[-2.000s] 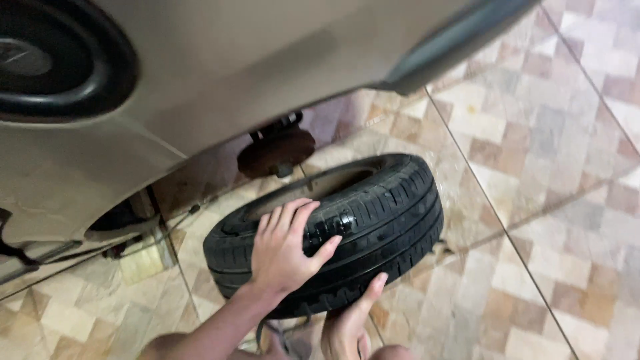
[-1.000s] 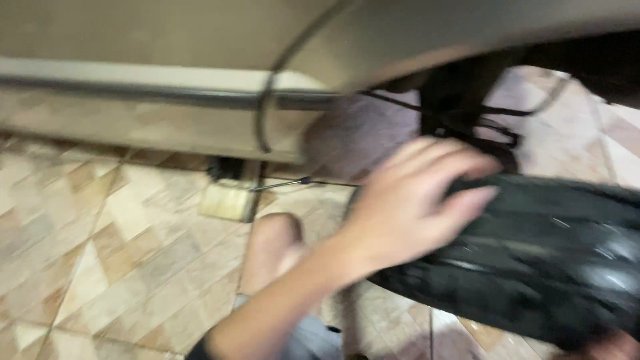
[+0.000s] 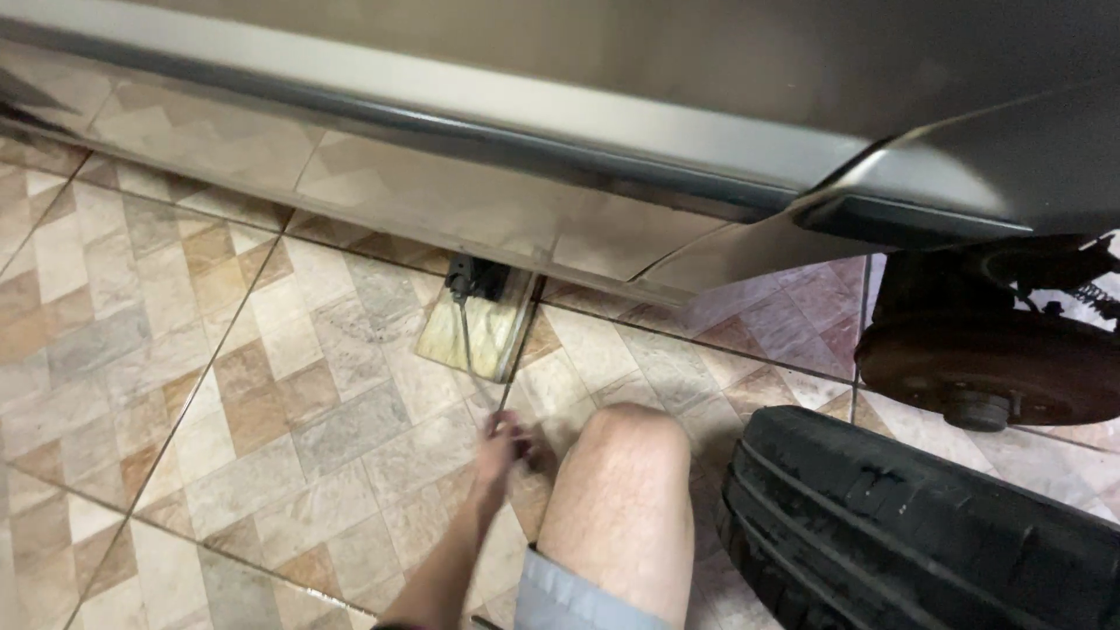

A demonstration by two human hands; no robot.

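My left hand (image 3: 506, 446) is low beside my knee, blurred, with its fingers closed around the near end of a thin metal jack handle (image 3: 466, 337). That rod runs up to a black car jack (image 3: 475, 276), which stands on a pale wooden board (image 3: 468, 337) under the car's sill. My right hand is out of view. The black rubber tire (image 3: 901, 516) stands at the lower right, beside the rusty brake disc (image 3: 989, 367) of the bare wheel hub.
The car's body side (image 3: 525, 131) spans the upper part of the view, its sill low over the tiled floor (image 3: 289, 420). My bent knee (image 3: 626, 472) is between my left hand and the tire.
My left hand has left the tire and taken hold of the jack handle. My right hand, on the tire two seconds ago, has gone from view. The view has swung left.
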